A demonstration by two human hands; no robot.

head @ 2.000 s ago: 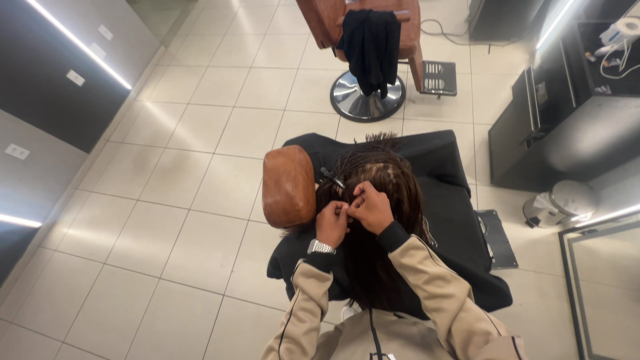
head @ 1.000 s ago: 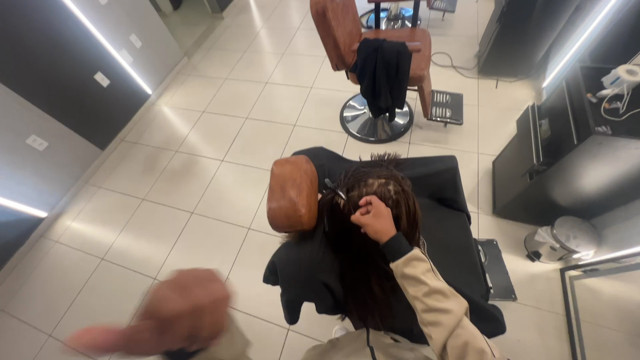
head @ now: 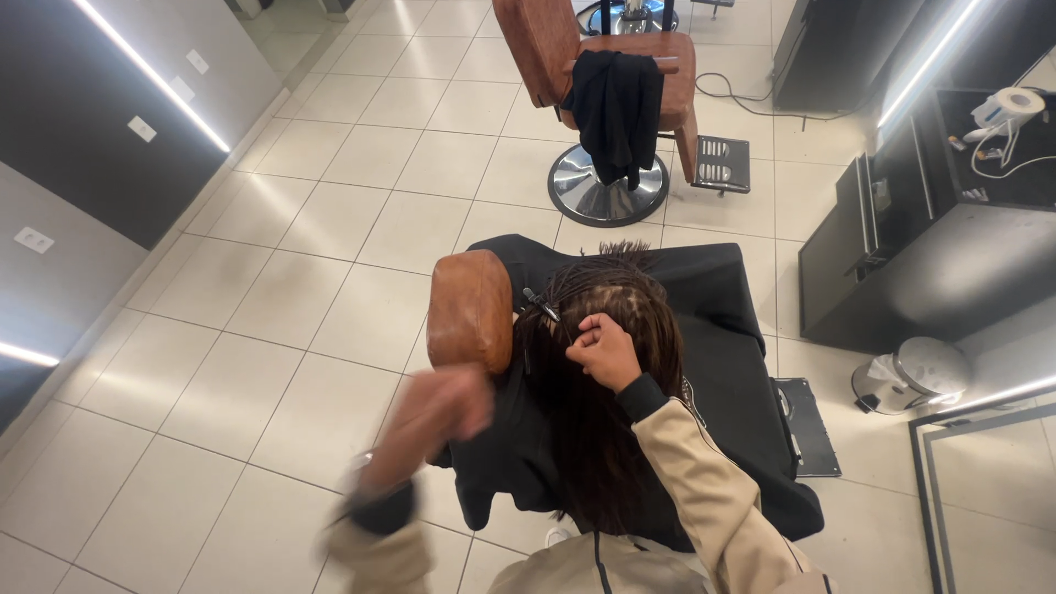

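Observation:
A seated person in a black salon cape (head: 718, 371) has long dark brown hair (head: 590, 445), partly in thin braids or twists (head: 606, 268) at the top. A hair clip (head: 541, 304) holds hair near the leather headrest (head: 470, 309). My right hand (head: 606, 353) is at the head beside the clip, its fingers pinched on a thin strand of hair. Blurred by motion, my left hand (head: 441, 417) is off the hair, below the headrest and left of the cape; whether its fingers hold anything cannot be made out.
Beyond the person stands a brown salon chair (head: 676, 91) with a black cloth (head: 617, 111) over its armrest. On the right are a dark cabinet (head: 907, 247), a metal pedal bin (head: 932, 367) and a framed mirror (head: 928, 495). A footrest (head: 808, 429) juts out past the cape.
Two seconds ago both my hands were together at the hair. My left hand left it, was far out to the lower left one second ago, and is now nearer the headrest. My right hand has stayed at the hair.

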